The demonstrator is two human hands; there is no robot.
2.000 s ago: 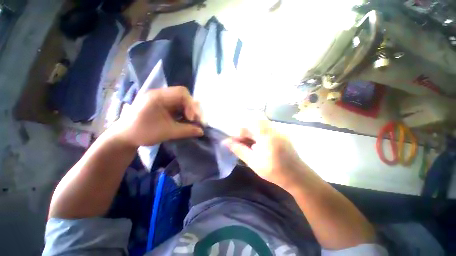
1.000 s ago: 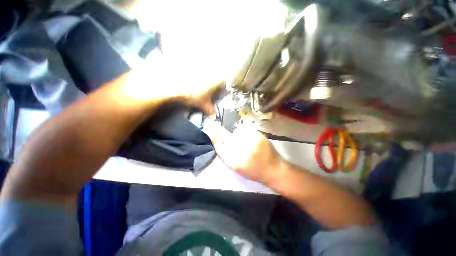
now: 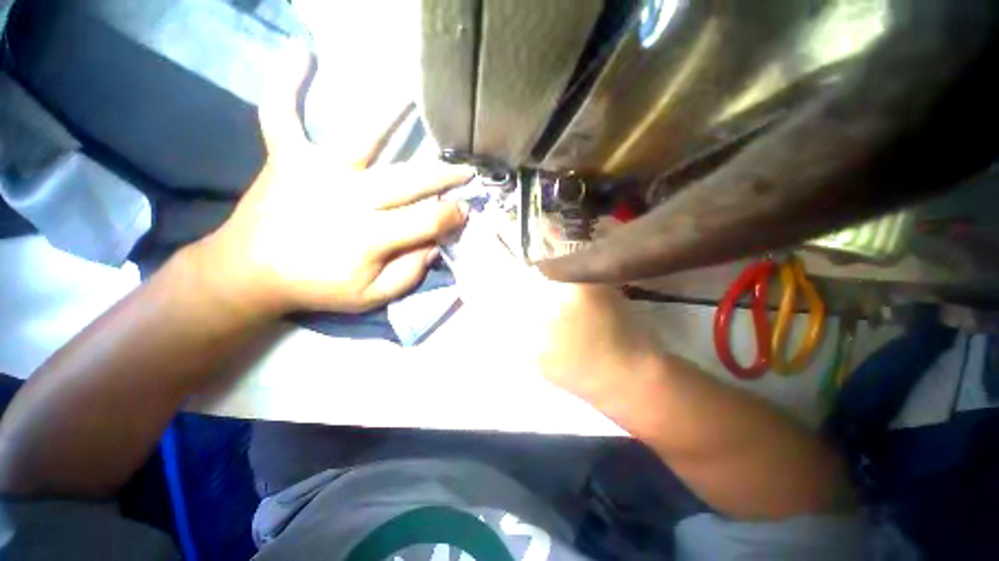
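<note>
The sewing machine head looms close over the work, with shiny metal parts of the needle area below it. My left hand lies palm down with fingers spread, pressing on dark cloth just left of the needle area. My right hand is at the needle area's near right side; its fingers are washed out by glare, so its hold cannot be told. A pale cloth corner sticks out between the hands on the white tabletop.
Scissors with red and orange-yellow handles lie right of my right hand. A thin greenish tool and a dark cloth strip lie further right. A blue rim shows below the table edge at left. Glare hides the upper middle.
My hands went from holding cloth above my lap to the needle area. Since one second ago my left hand has flattened with spread fingers, and the machine head appears much closer.
</note>
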